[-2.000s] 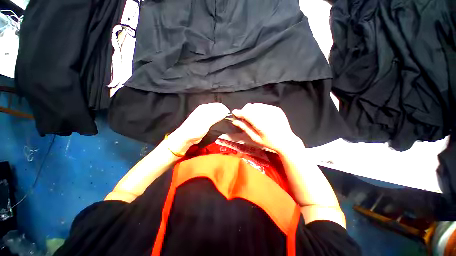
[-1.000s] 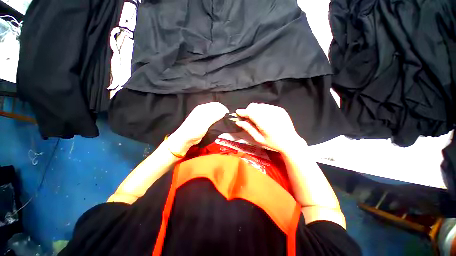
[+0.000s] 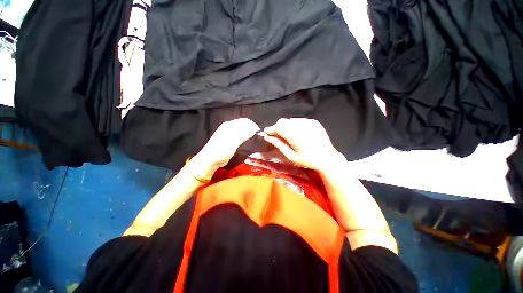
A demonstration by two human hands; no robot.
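A wide black skirt (image 3: 252, 63) lies over the table's front edge, its upper layer ending above a darker lower layer. My left hand (image 3: 234, 140) and my right hand (image 3: 301, 140) meet at the skirt's near edge above my lap, fingertips almost touching. My left hand pinches the black cloth. A tiny bright metallic thing (image 3: 261, 133) shows between the fingertips, on the right hand's side; it looks like the tip of small snips, mostly hidden by the fingers. The hands are overexposed, so finger detail is hard to see.
A folded black garment stack (image 3: 66, 80) hangs over the table's left edge, with a black and white strap (image 3: 131, 51) beside it. A crumpled black garment pile (image 3: 447, 74) lies right on the white table (image 3: 436, 174). A red-orange apron (image 3: 261, 194) covers my lap. A wooden stool (image 3: 459, 252) stands lower right.
The skirt and both side piles appear shifted slightly left in the view. My hands stay together in nearly the same place, with small fingertip movement around the metallic thing.
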